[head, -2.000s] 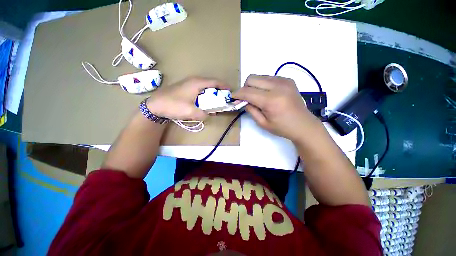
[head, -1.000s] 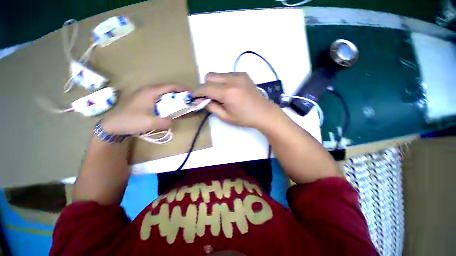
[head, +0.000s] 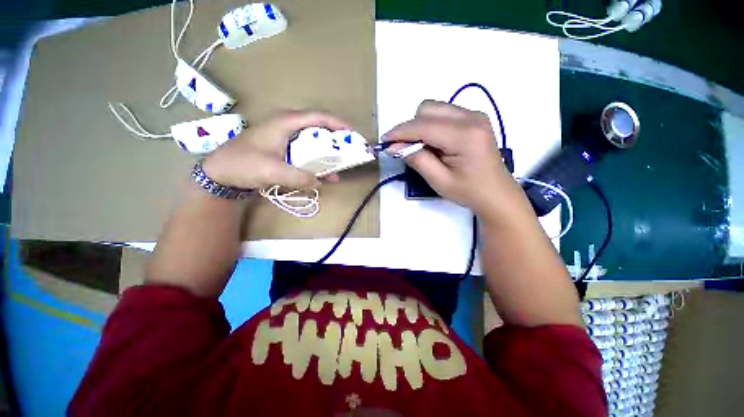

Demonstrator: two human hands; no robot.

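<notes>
My left hand [head: 265, 151] holds a white rounded handheld unit [head: 330, 152] with blue marks above the cardboard sheet [head: 106, 187]. Its thin cord loop hangs below my palm. My right hand [head: 449, 151] grips a slim black plug [head: 382, 147] at the unit's right end, and a small white piece [head: 408, 150] shows between the same fingers. Whether the plug is inside the unit is too small to tell. A black cable [head: 359, 210] curves down near the plug. Three similar units lie at the upper left of the cardboard, one of them nearest my left hand [head: 207, 132].
The white sheet [head: 522, 77] lies under my right forearm. A black block [head: 420, 185] is partly hidden by my right hand. A black cylinder with a silver end [head: 620, 125] lies to the right. More units [head: 636, 12] are at the top right. A carton with rows of units [head: 624, 350] is below right.
The view has swung back left after turning right. The unit and my right fingers are slightly farther apart, and more of the unit's right end shows. Both hands keep their holds.
</notes>
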